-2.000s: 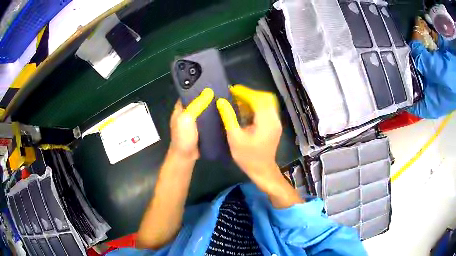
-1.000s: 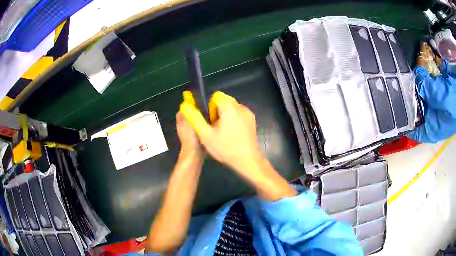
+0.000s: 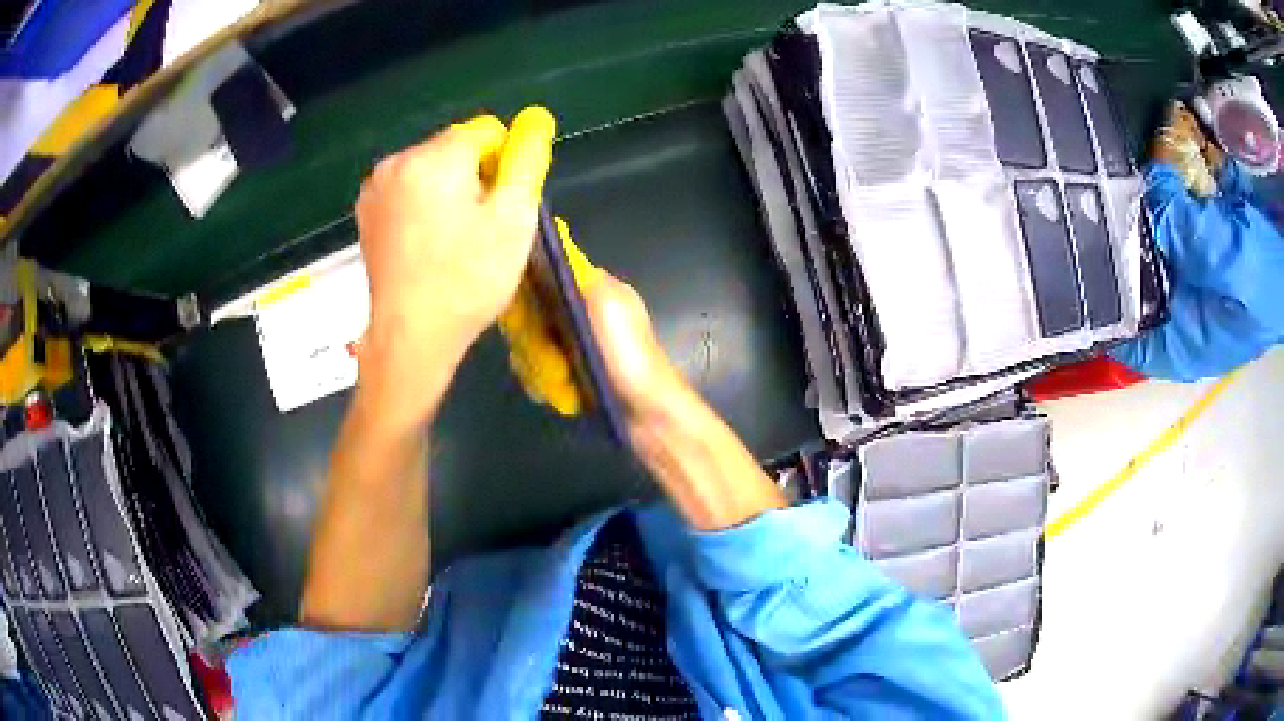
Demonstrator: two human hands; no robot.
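A dark smartphone is held nearly edge-on above the green belt, so its back and camera are hidden. My right hand grips it from the right side, with yellow finger cots showing on both sides of the phone. My left hand, also with yellow finger cots, is at the phone's upper end with thumb and finger raised; whether it touches the phone is unclear. A white box lies on the belt, partly hidden behind my left hand.
A tall stack of pocket trays with dark covers stands at right, above a lower grey tray stack. More trays lie at left. A white carton with a dark panel lies at upper left. Another person's blue sleeve shows at far right.
The phone has turned from back showing to edge-on, and its upper end now leans left. My left hand has moved up to that end. The surroundings have shifted slightly left in view.
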